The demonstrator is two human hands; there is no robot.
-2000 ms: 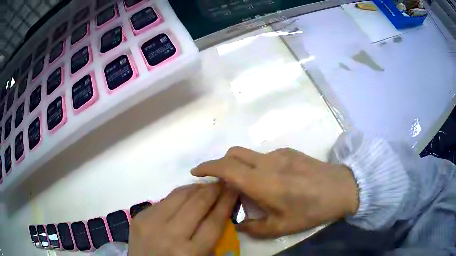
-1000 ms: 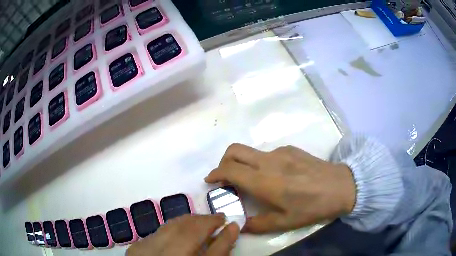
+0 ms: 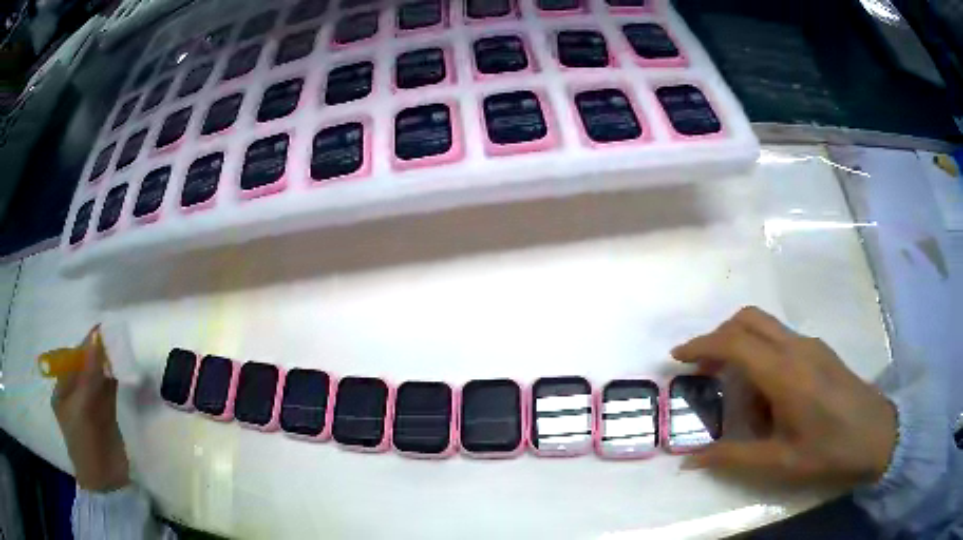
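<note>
Several black, pink-rimmed smartwatch units (image 3: pixel 422 418) lie in a curved row on the bench. Those towards the right reflect white lamp stripes. My right hand (image 3: pixel 787 406) is around the rightmost smartwatch unit (image 3: pixel 694 411), thumb at its lower edge and index finger near its upper edge; its right side is partly hidden by the hand. My left hand (image 3: pixel 93 422) is at the far left, beyond the row's left end, holding a film scraper with an orange handle (image 3: pixel 63 363). A pale, blurred part (image 3: pixel 123 353) shows beside its fingertips.
A thick white foam tray (image 3: pixel 422 200) with rows of pink-rimmed units spans the back, its near edge casting a shadow on the bench. A dark green mat (image 3: pixel 803 74) lies behind it. A white sheet (image 3: pixel 929 306) with small scraps lies at the right.
The view has swung left. My left hand has moved away from the unit to the far left with the orange tool. My right hand and its unit are now at the row's right end.
</note>
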